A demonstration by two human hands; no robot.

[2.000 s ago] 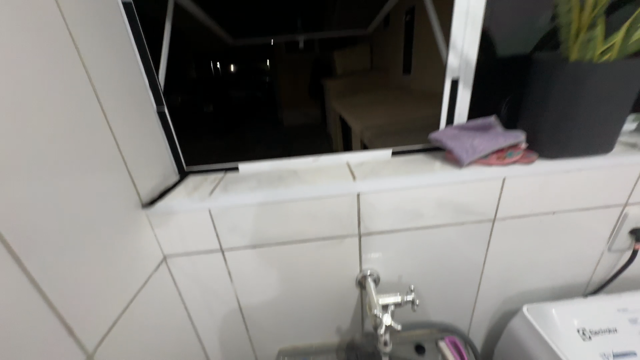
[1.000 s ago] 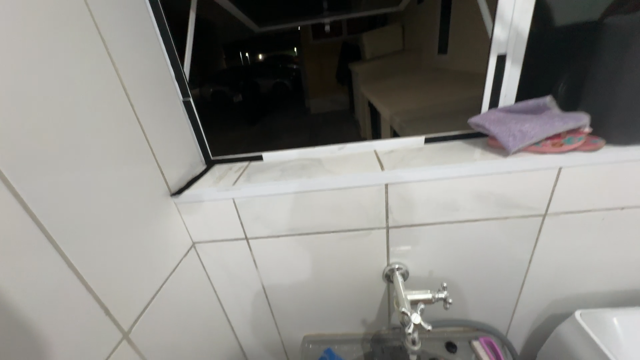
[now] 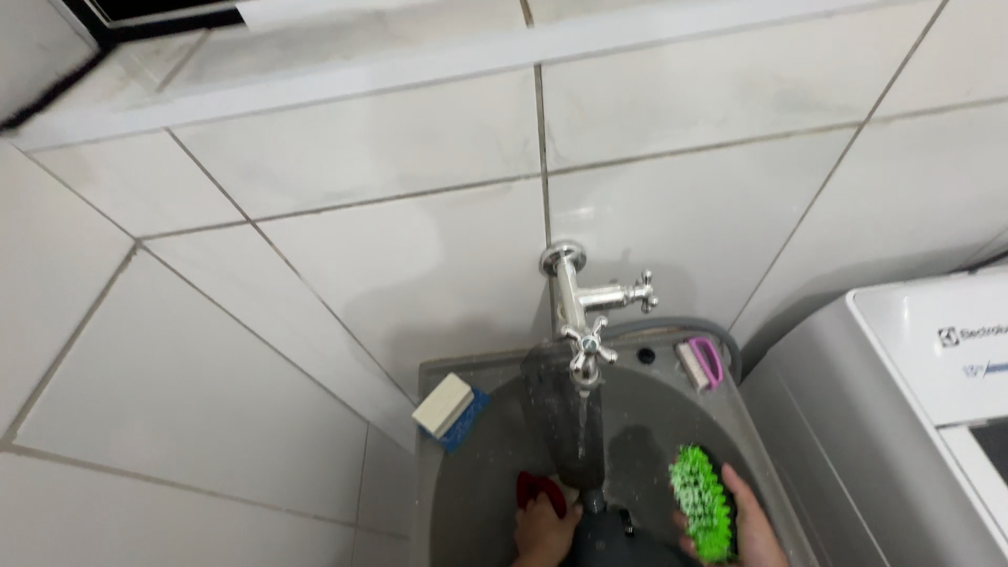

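My left hand (image 3: 545, 529) is low in the grey laundry sink (image 3: 488, 472), its fingers closed around a red item (image 3: 540, 490), probably a brush handle. At the right of the basin, my right hand (image 3: 752, 516) holds a brush with bright green bristles (image 3: 703, 504) turned upward. Between the hands lies a dark grey item (image 3: 622, 539), joined to a long, smoky see-through part (image 3: 563, 417) that reaches up beneath the tap. Water runs from the chrome tap (image 3: 584, 346) over or beside that part; which one I cannot tell.
A pale soap bar (image 3: 443, 404) rests on a blue sponge or cloth (image 3: 465, 424) at the sink's left corner. A pink-handled brush (image 3: 701, 364) sits on the right rim. A white Electrolux washing machine (image 3: 858, 378) stands at the right, near the tiled wall (image 3: 409, 260).
The view has tilted down from the window to the sink. Both my hands, the green brush, the red item and the dark grey item are now in sight.
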